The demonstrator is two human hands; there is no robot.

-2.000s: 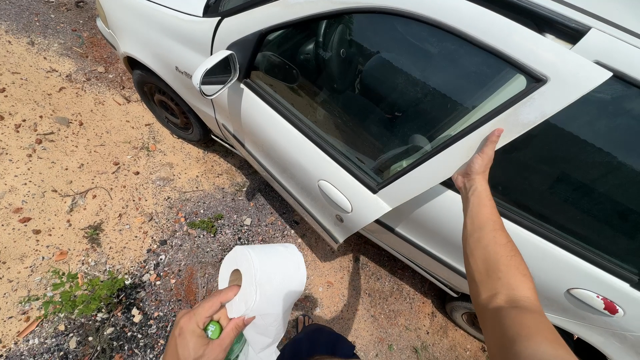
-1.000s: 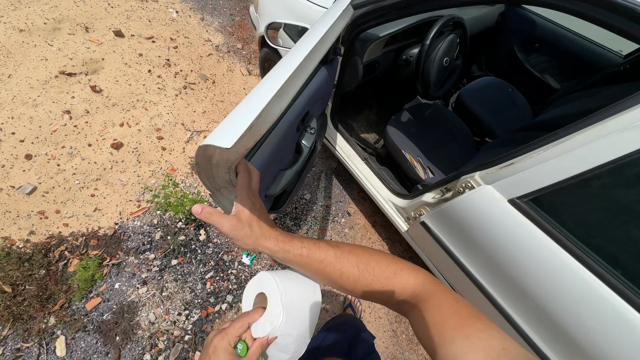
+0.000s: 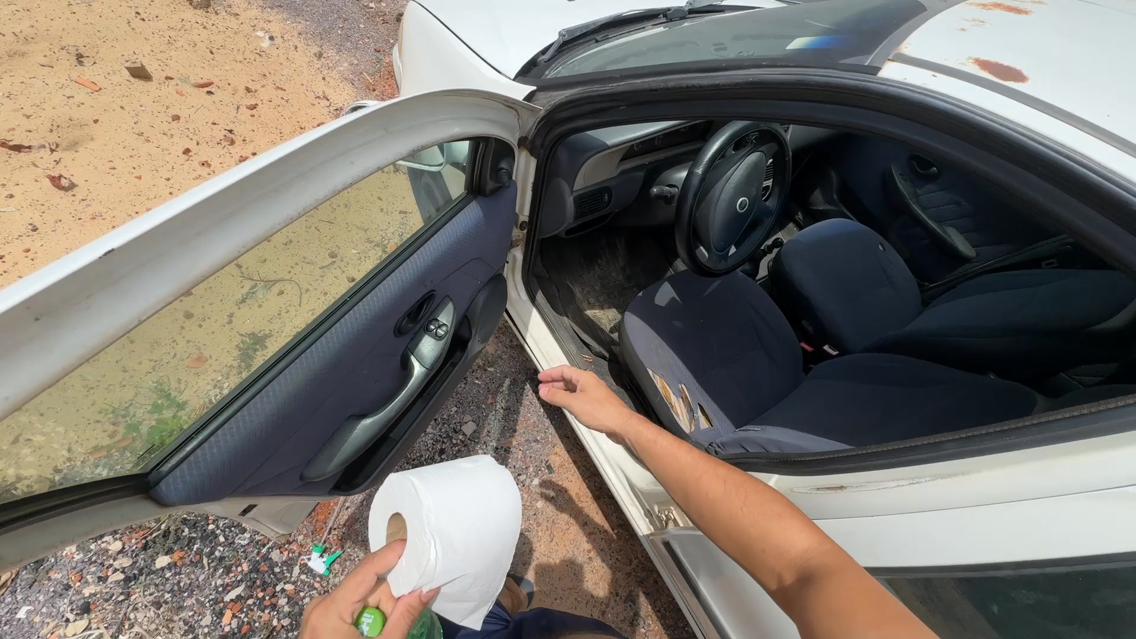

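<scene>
A white paper roll is held by my left hand at the bottom centre, fingers at its cardboard core. The same hand also grips a green-capped bottle, mostly cut off by the frame's lower edge. My right hand reaches in from the lower right and hovers by the car's door sill, holding nothing, its fingers slightly curled. Left of it the front door of the white car stands wide open. Beyond the right hand is the driver's seat, its dark blue fabric torn at the side.
The steering wheel is over the front of the driver's seat. A green and white spray nozzle shows on the gravel below the door. The door frame arches over the opening. Sand with debris lies beyond the door.
The car door, closed or nearly so two seconds ago, has swung wide open. My right hand has let go of its edge and moved across to the doorway. The left hand still holds the roll.
</scene>
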